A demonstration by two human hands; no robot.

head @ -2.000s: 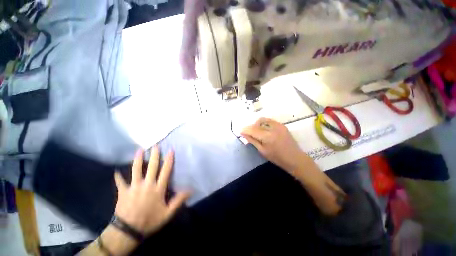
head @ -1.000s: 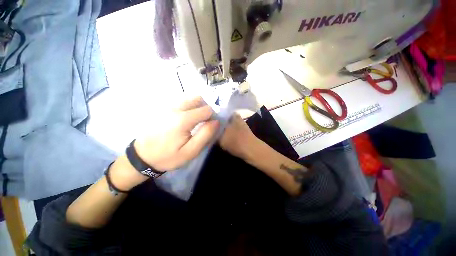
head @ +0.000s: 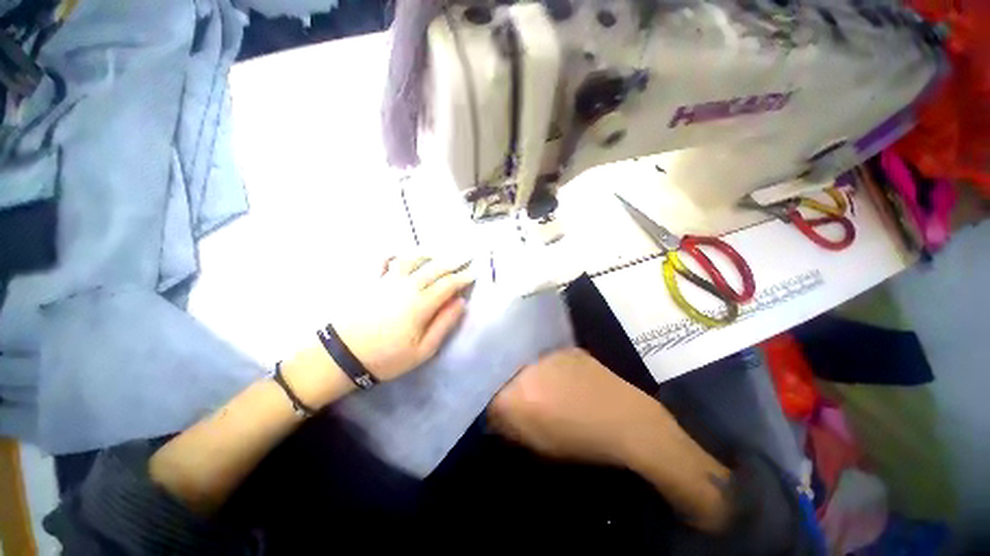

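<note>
A grey-blue fabric panel [head: 434,407] lies in front of the needle, its upper part washed out by glare. A black fabric panel [head: 608,326] shows at its right and below. My left hand [head: 407,326] rests at the grey-blue panel's left edge, fingertips just short of the presser foot [head: 494,204]; whether it grips the cloth is unclear. My right hand [head: 548,400] is blurred, at the panel's lower right edge, its fingers hidden or indistinct. The white sewing machine [head: 695,98] stands behind the cloth.
Open fabric scissors [head: 711,277] lie right of the needle. Second scissors [head: 820,223] lie farther right, by the machine. Grey-blue garment pieces [head: 119,163] are piled left. A mauve-grey bundle [head: 404,87] hangs at the machine's left end. Red and pink scraps lie at the right.
The grey-blue panel was spread wide, then bunched at the needle, and now lies flatter. My left hand moved from the lower left to near the needle; my right hand has drawn back toward me.
</note>
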